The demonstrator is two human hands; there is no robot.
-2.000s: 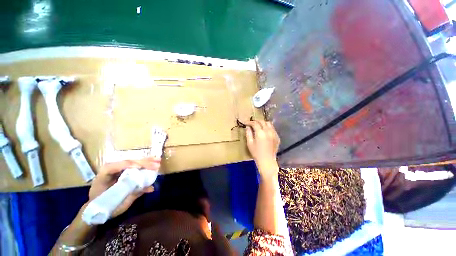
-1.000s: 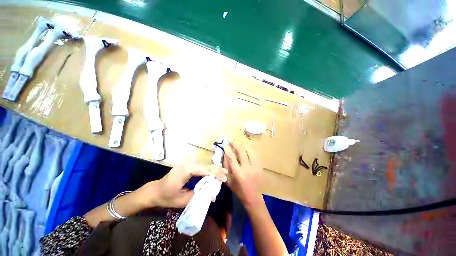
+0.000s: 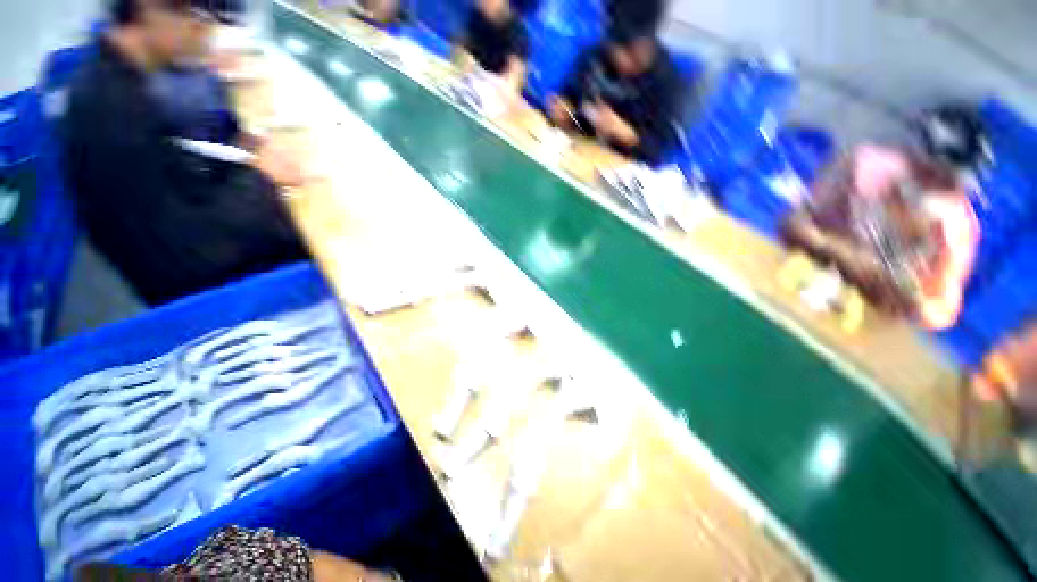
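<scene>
Neither of my hands shows. Only my patterned left sleeve and a piece of forearm reach in at the bottom edge. Several pale handle-like mouldings (image 3: 514, 500) lie on the tan bench (image 3: 398, 352) in front of me, blurred by motion, with small dark marks near their upper ends. A large blue tote (image 3: 341, 483) stands at the left. Inside it, more pale curved mouldings (image 3: 125, 464) lie in rows on a whitish sheet.
A green conveyor belt (image 3: 569, 256) runs diagonally past the bench. A person in dark clothes (image 3: 171, 171) is beyond the tote at the upper left. Several people sit across the belt along another tan bench (image 3: 745, 256), with blue crates behind them.
The view has swung left and up. My hands, the held moulding, the glue dish and the bottle have left the picture. The tote and other people have come into view.
</scene>
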